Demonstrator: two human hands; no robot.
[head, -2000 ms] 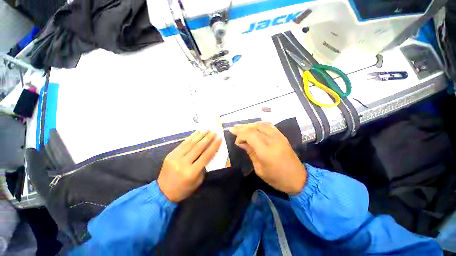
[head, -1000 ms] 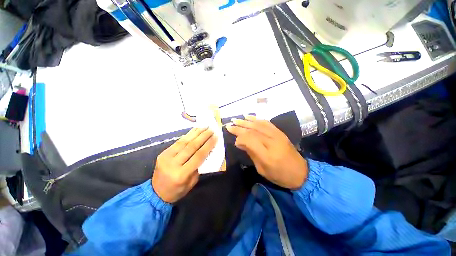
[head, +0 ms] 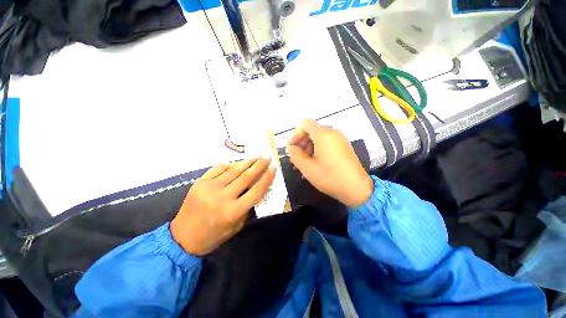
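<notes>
Dark garment cloth (head: 143, 214) lies over the table's front edge and the lap, with a zipper (head: 143, 194) along its upper edge and the zipper's end at the far left. A small white card (head: 273, 197) lies across the zipper edge. My left hand (head: 223, 200) lies on the card's left side, fingers together, holding it down. My right hand (head: 326, 163) is just right of the card, raised slightly, with fingertips curled towards the thumb. Whether it holds something tiny cannot be seen.
The sewing machine's needle area (head: 257, 65) is behind the card. Scissors (head: 397, 96) lie on dark zipper strips (head: 388, 140) at the right. Snips (head: 468, 84) lie farther right. Dark cloth (head: 93, 22) is piled back left.
My right hand has lifted from the cloth edge and its fingers have curled more. My left hand stays on the card. The view has shifted.
</notes>
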